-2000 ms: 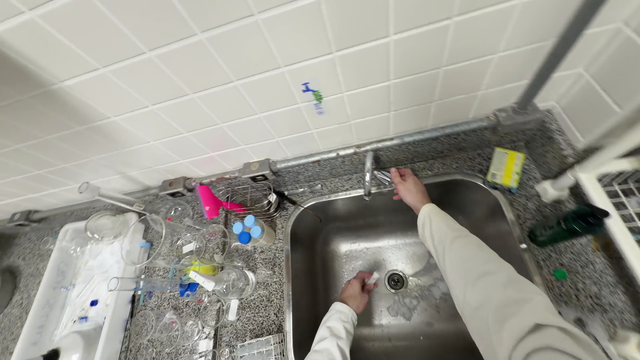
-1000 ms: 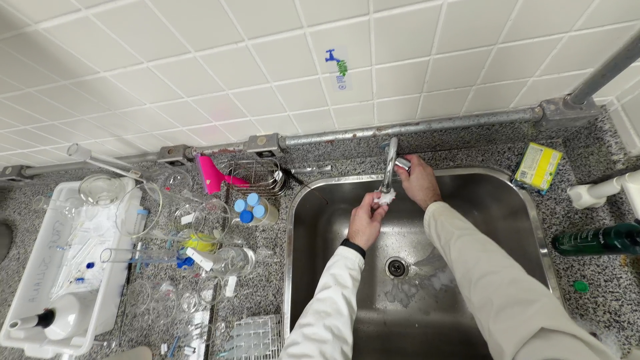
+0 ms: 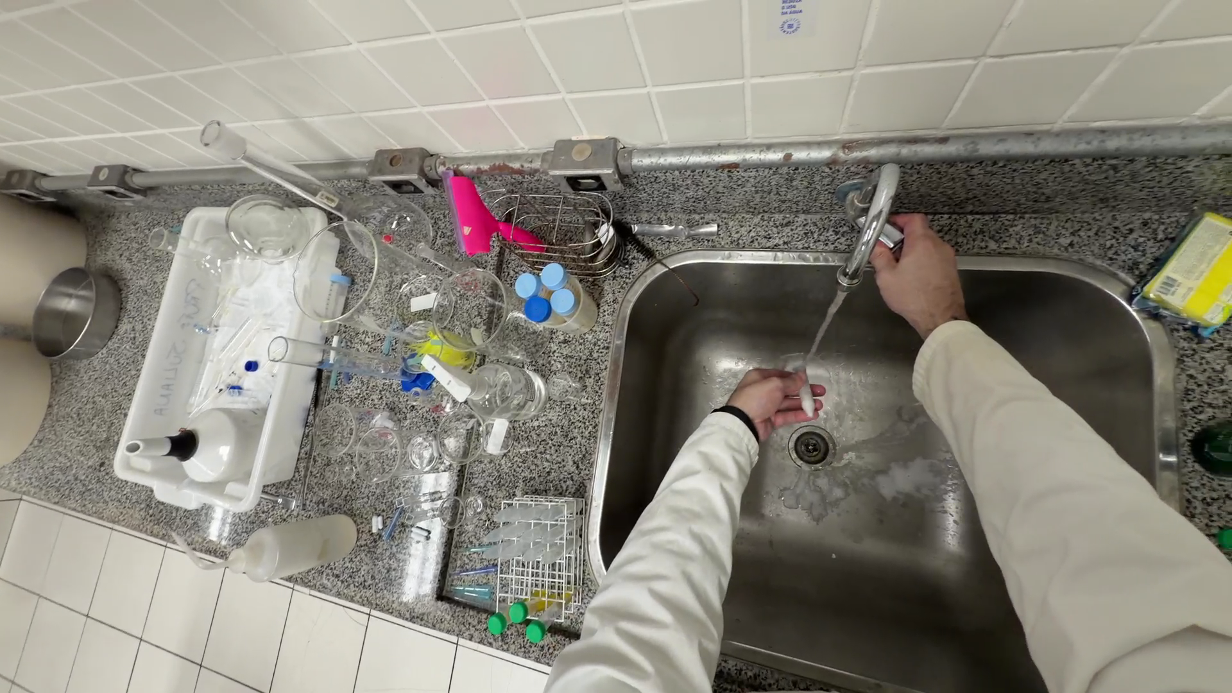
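A thin stream of water runs from the curved metal faucet (image 3: 874,226) into the stainless steel sink (image 3: 895,568). My right hand (image 3: 919,274) grips the faucet's handle (image 3: 893,236) at the wall side. Lower down, my left hand (image 3: 775,399) is held palm up over the basin, holding a small whitish object (image 3: 808,397) under the stream; its exact kind is unclear. The drain (image 3: 811,447) lies just below that hand, with wet, foamy patches around it.
Glass beakers and flasks (image 3: 500,390) crowd the granite counter left of the sink, beside a wire tube rack (image 3: 539,558), blue-capped tubes (image 3: 556,296) and a white plastic tray (image 3: 154,385). A squeeze bottle (image 3: 294,547) lies at the front edge. A yellow sponge pack (image 3: 1193,269) is at right.
My left hand has moved down from close to the faucet, toward the drain. Water now visibly streams from the spout. My right hand stays at the faucet handle. The view has shifted.
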